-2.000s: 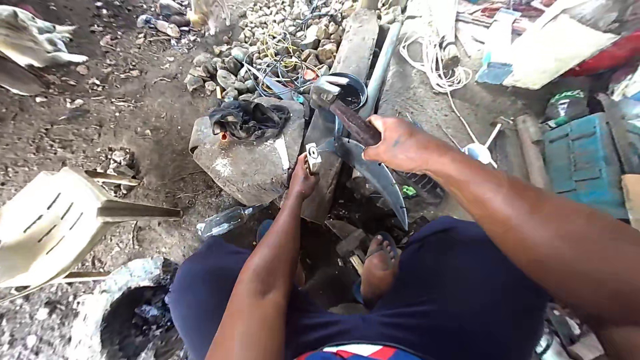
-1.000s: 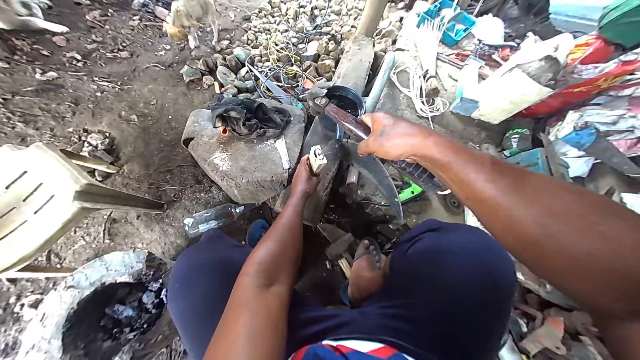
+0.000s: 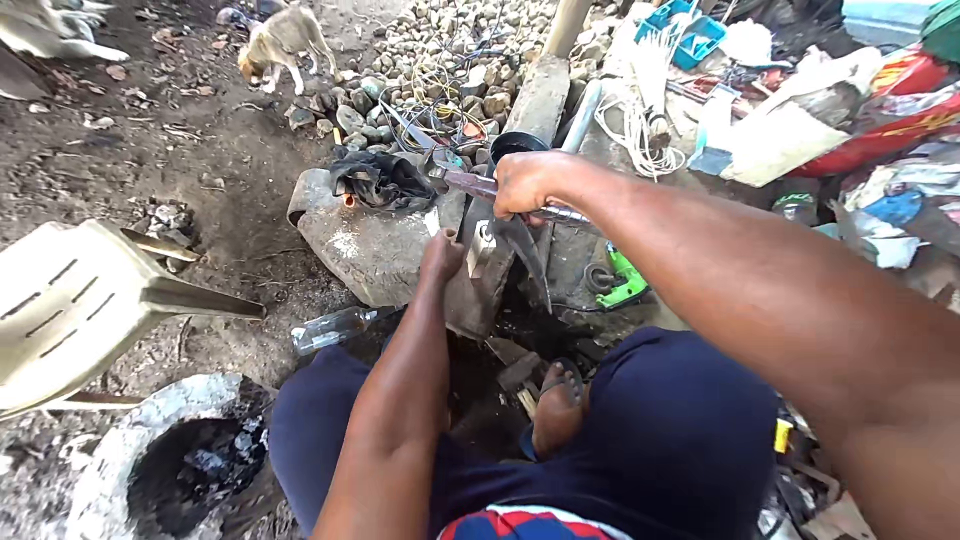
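My right hand [image 3: 525,184] grips the handle of a hammer [image 3: 465,180], its metal head pointing left over the grey block. Below that hand a curved metal blade [image 3: 531,259] reaches down toward my foot. My left hand [image 3: 442,256] is curled at the right part of the block; a thin dark strip rises beside it, and what its fingers enclose is hidden. Just right of the left hand is a small pale block [image 3: 480,247] with a dark mark. A bundled black cloth [image 3: 384,181] lies on the large grey block [image 3: 367,244].
A black container [image 3: 517,142] stands behind the hammer. A green power tool [image 3: 624,279] lies right of the blade. A clear plastic bottle [image 3: 334,330], a plastic chair [image 3: 67,300] and a round ash-filled hearth [image 3: 169,397] are at left. A dog [image 3: 289,45] stands beyond, near stones.
The pale marked block was in my left hand in the earlier frames; now it is beside that hand. My right hand still holds the hammer.
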